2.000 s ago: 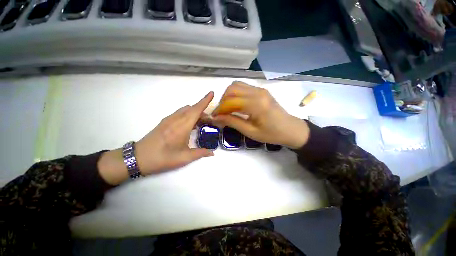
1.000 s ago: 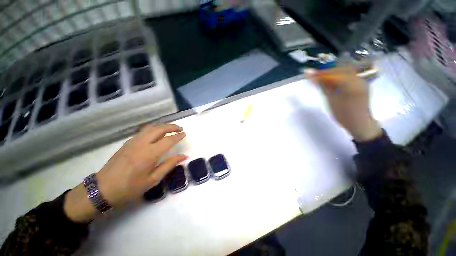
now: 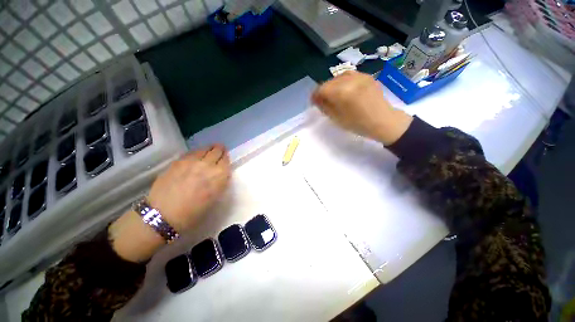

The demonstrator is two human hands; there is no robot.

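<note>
Several smartwatch cases (image 3: pixel 234 243) with dark faces and shiny rims lie in a slanting row on the white bench top. My left hand (image 3: pixel 192 185) is above and behind the row, blurred, with its fingers curled; I cannot tell whether it holds anything. My right hand (image 3: pixel 353 104) is over the back edge of the bench, left of the blue parts box, with its fingers bent and blurred; no held thing shows clearly. A small yellow tool (image 3: pixel 290 151) lies on the bench between my hands.
A foam tray (image 3: pixel 170 129) with dark watches stands at left beside a white grid rack (image 3: pixel 60 38). A translucent sheet (image 3: pixel 252 119) lies at the bench back. The blue parts box (image 3: pixel 403 91) holds bottles (image 3: pixel 432 44) and sticks. A blue bin (image 3: pixel 243 28) stands behind.
The view has turned right. My right hand left the watches, reached the blue box with an orange-handled tool, then moved left from it. My left hand has lifted off the row.
</note>
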